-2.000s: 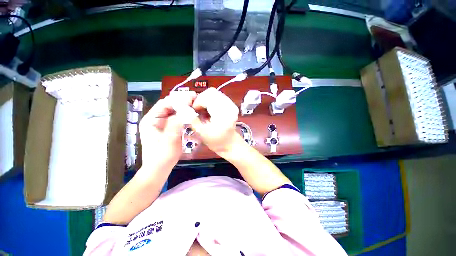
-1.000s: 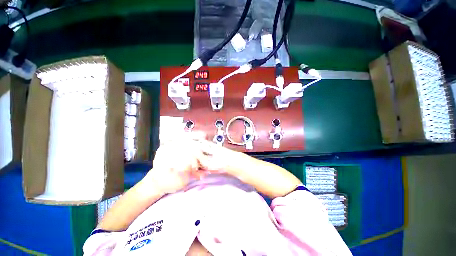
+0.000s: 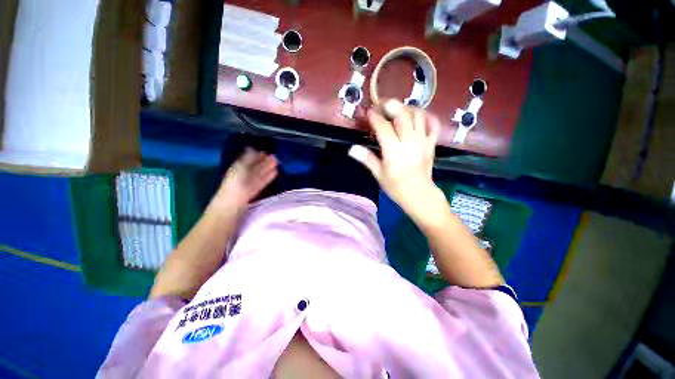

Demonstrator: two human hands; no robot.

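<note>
The red-brown test fixture (image 3: 326,29) lies in front of me. A tape roll (image 3: 379,65) rests flat on it, around part of a lever. My right hand (image 3: 403,144) is at the fixture's front edge, fingertips at the roll's near rim, thumb apart; I see nothing held. My left hand (image 3: 252,176) is blurred, below the fixture's front edge near my waist, fingers loosely bent, nothing visible in it. White power adapters (image 3: 534,31) stand at the fixture's back right; others are cut off at the top edge. Pale tape strips (image 3: 248,41) lie at the fixture's left front.
Silver-white levers (image 3: 351,95) and round sockets (image 3: 478,88) line the fixture's front. A green button (image 3: 243,82) is at its left corner. Cartons stand left (image 3: 118,81) and right (image 3: 642,122). Green bins of white adapters sit below, left (image 3: 92,222) and right (image 3: 511,222).
My hands were together over the fixture, then at its front left; now they are apart, the right at the tape roll. The view has tilted down and the fixture shows higher and larger.
</note>
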